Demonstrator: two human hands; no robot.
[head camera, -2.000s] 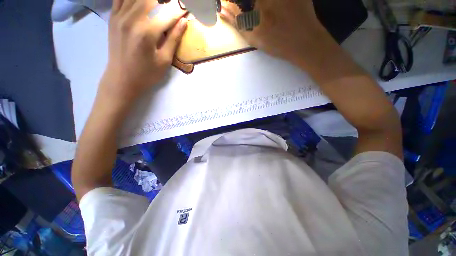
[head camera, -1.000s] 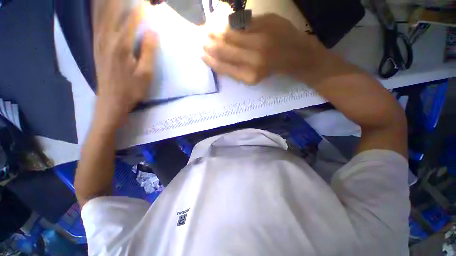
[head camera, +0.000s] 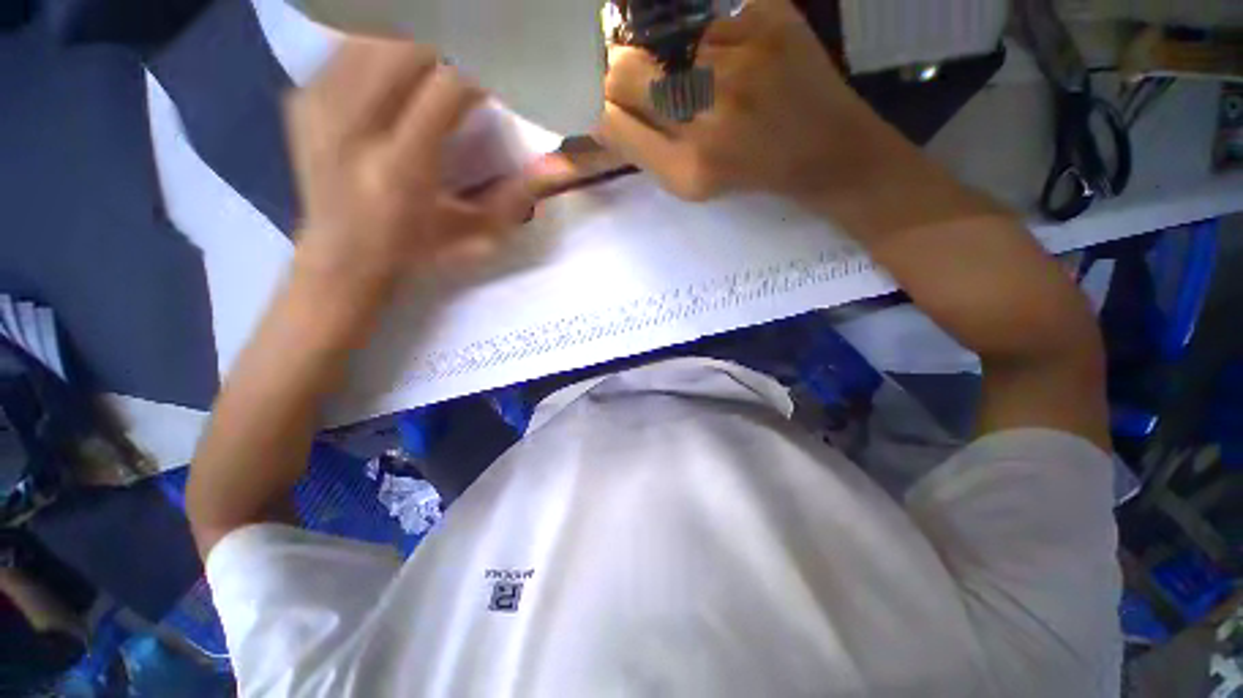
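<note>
The sewing machine's pale head (head camera: 539, 68) fills the top centre. My left hand (head camera: 395, 164) is blurred, left of the head, fingers bent beside a small pale piece (head camera: 484, 143); whether it grips this is unclear. My right hand (head camera: 729, 109) is at the head's right side, its fingers curled behind and below the dark ribbed knob (head camera: 682, 93); its fingertips are partly hidden. A strip of the machine bed (head camera: 586, 167) shows between my hands. A dark fabric panel (head camera: 225, 102) lies left of my left hand. The needle area is hidden.
The white table's front edge carries a printed ruler (head camera: 654, 303). Black-handled scissors (head camera: 1086, 150) lie at right. A dark flat piece (head camera: 941, 102) and a pale ribbed block (head camera: 924, 30) are at upper right. More dark fabric (head camera: 96, 205) lies at far left. Blue crates (head camera: 341, 491) stand below.
The bright lamp glare at the machine is gone. The pale piece under my hands no longer reaches toward the table edge. My left hand has moved right; my right hand is higher, by the knob.
</note>
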